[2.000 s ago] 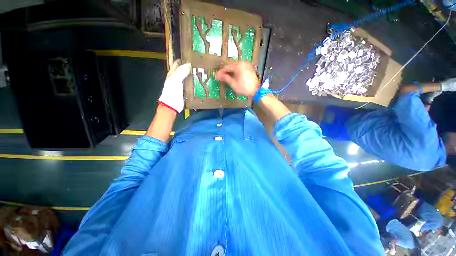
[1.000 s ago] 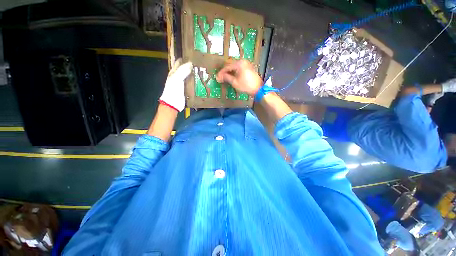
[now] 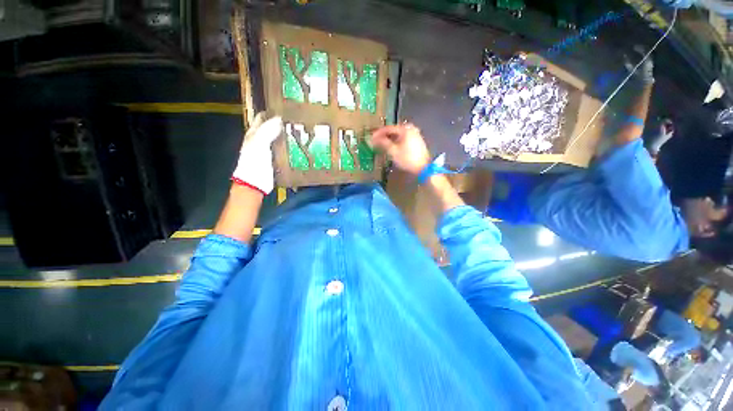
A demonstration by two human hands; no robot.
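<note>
A tan pallet [image 3: 330,114] with four branching cutouts lies at the near edge of the bench. Green circuit board surfaces [image 3: 320,150] show through the cutouts. My left hand [image 3: 259,152], in a white glove with a red cuff, holds the pallet's left edge. My right hand [image 3: 404,148], bare with a blue wrist strap [image 3: 432,169], is over the pallet's lower right edge, thumb and finger pinched together. Its fingertips are blurred, and I cannot tell if anything is between them.
An open cardboard box [image 3: 584,120] with a heap of silver metal parts [image 3: 514,108] stands to the right. A blue coiled cord [image 3: 585,32] runs behind it. Another person in a blue sleeve [image 3: 611,201] is at the right. A black cabinet [image 3: 84,189] stands at the left.
The view has shifted, so the pallet and box appear further left. My right hand has moved right across the pallet, uncovering more of the lower right cutout. The other person's arm now reaches forward beside the box.
</note>
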